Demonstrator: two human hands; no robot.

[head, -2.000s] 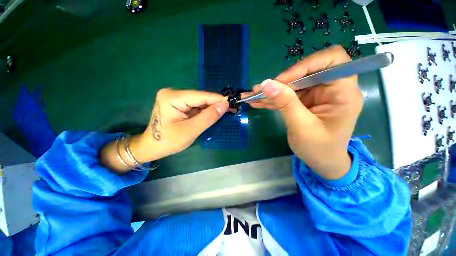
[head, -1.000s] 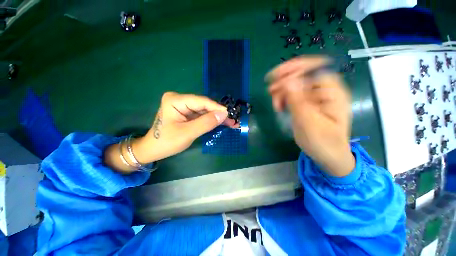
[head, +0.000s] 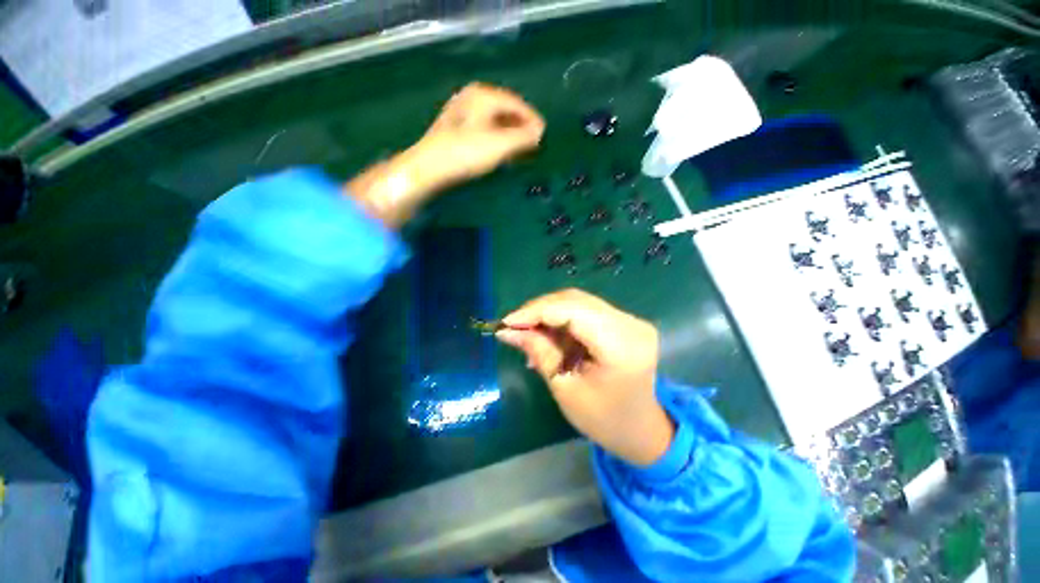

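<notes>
My right hand (head: 599, 359) pinches a small dark, yellowish-green flex part (head: 486, 327) between thumb and fingertips, above the blue carrier sheet (head: 453, 302). Something dark shows inside its curled fingers; I cannot tell whether it is the tweezers. My left hand (head: 488, 131) is blurred and stretched over the back of the green belt, fingers curled; whether it holds anything is unclear. A dark round housing (head: 601, 122) lies just right of my left hand. Rows of dark spider-like flex parts (head: 599, 214) lie on the belt below it.
A white sheet (head: 747, 296) with rows of flex parts lies at right, white strips (head: 787, 197) along its top. Behind are a crumpled white wipe (head: 705, 112) and a dark blue sheet (head: 781, 154). Clear trays (head: 872, 467) lie lower right. A metal rail (head: 456, 512) runs in front.
The view has swung right. My left hand has left the part and moved toward the back of the belt. My right hand now holds a small part; the tweezers seen earlier no longer show clearly.
</notes>
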